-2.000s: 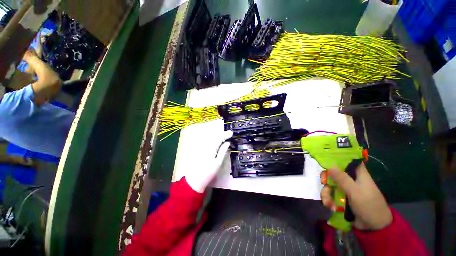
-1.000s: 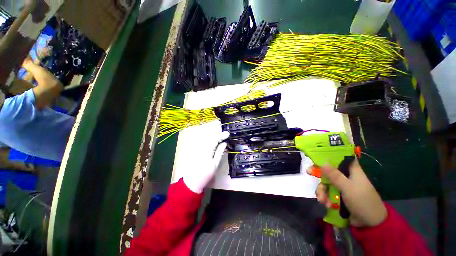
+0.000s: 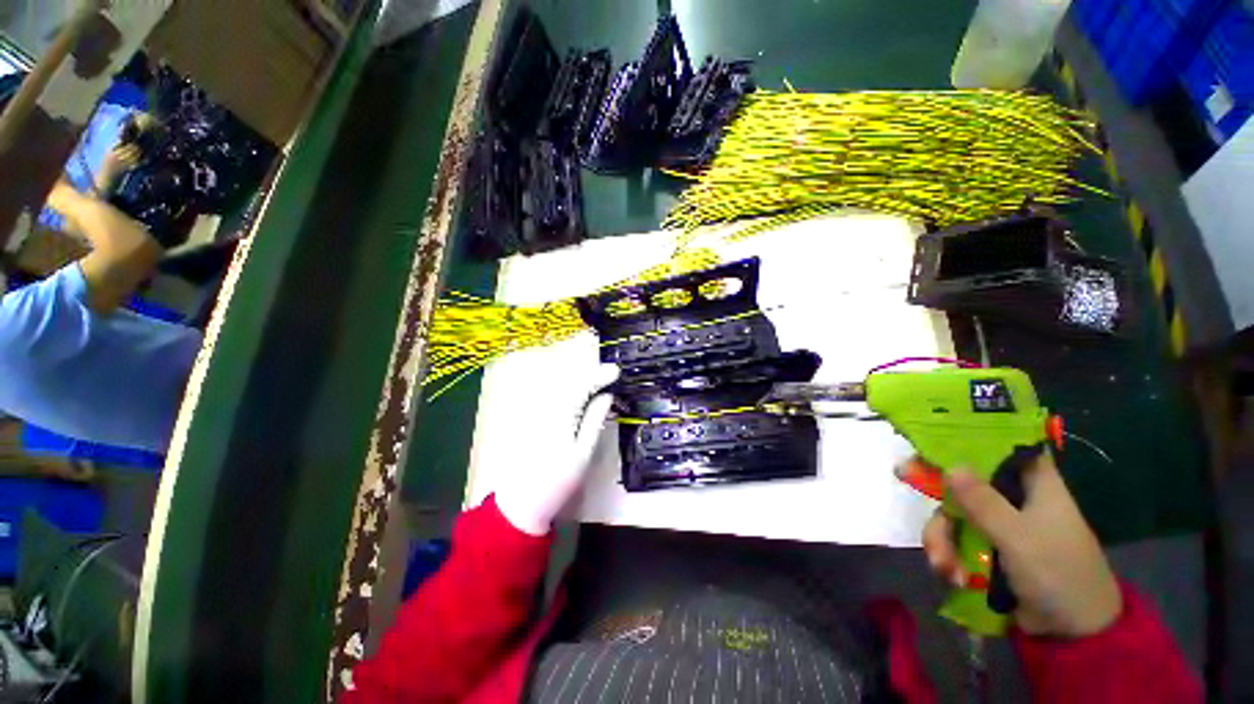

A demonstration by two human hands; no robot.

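Black socket housings (image 3: 718,451) lie side by side on the white sheet (image 3: 866,488). A housing panel with round holes (image 3: 674,297) stands at their far edge. Thin yellow-green wires (image 3: 688,415) lie across the housings. My left hand (image 3: 557,454), in a white glove, has its fingers at the left end of the housings; its fingertips are partly hidden, and it seems to hold a wire end or housing edge. My bare right hand (image 3: 1025,543) grips the lime-green soldering gun (image 3: 956,399). The gun's metal nose points left, its tip over the right part of the near housing.
A small wire bundle (image 3: 502,330) lies left; a large wire pile (image 3: 894,158) lies behind right. Stacked housings (image 3: 530,179) stand behind. The black stand (image 3: 987,259) and silvery wool (image 3: 1091,299) are right. A green conveyor (image 3: 296,413) runs left, with a person in blue (image 3: 90,344) beyond.
The soldering gun has moved right with my right hand, so its nose covers less of the housings. My left hand stays at their left end. The whole view has shifted slightly.
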